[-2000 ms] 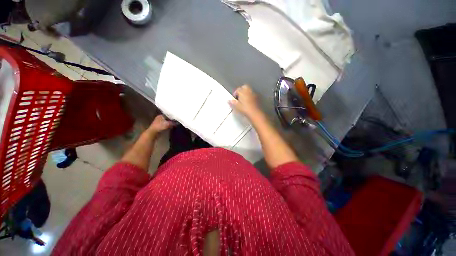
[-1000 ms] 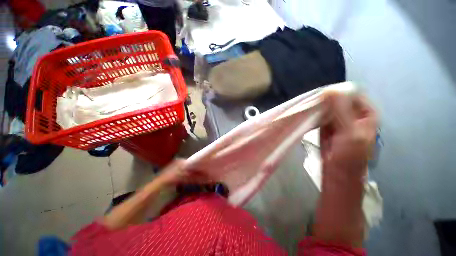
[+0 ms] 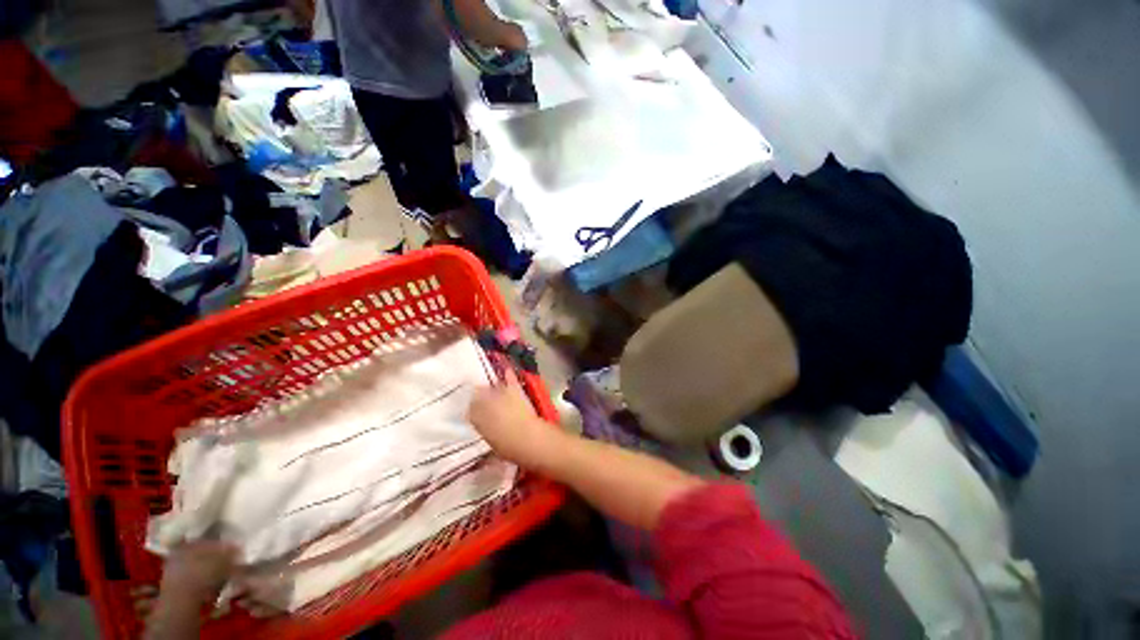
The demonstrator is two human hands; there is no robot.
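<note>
White garment panels (image 3: 363, 438) lie stacked in the red plastic basket (image 3: 313, 290), with dark seam lines across them. My right hand (image 3: 510, 423) rests at the right end of the top panel, its fingertips on the fabric edge. My left hand (image 3: 194, 578) is blurred at the near left end of the panels, partly cut off by the picture's bottom edge. Whether its fingers grip the fabric cannot be made out.
The tape roll (image 3: 738, 448) lies on the grey table (image 3: 819, 519) beside a beige padded form (image 3: 710, 355) and dark cloth heap (image 3: 835, 275). Cream pieces (image 3: 938, 500) lie right. Scissors (image 3: 609, 228) lie on the neighbouring white table, where a person (image 3: 398, 88) stands.
The view has turned left to the basket. The panel that both hands held up over the table now lies in the basket, and both hands have moved there with it.
</note>
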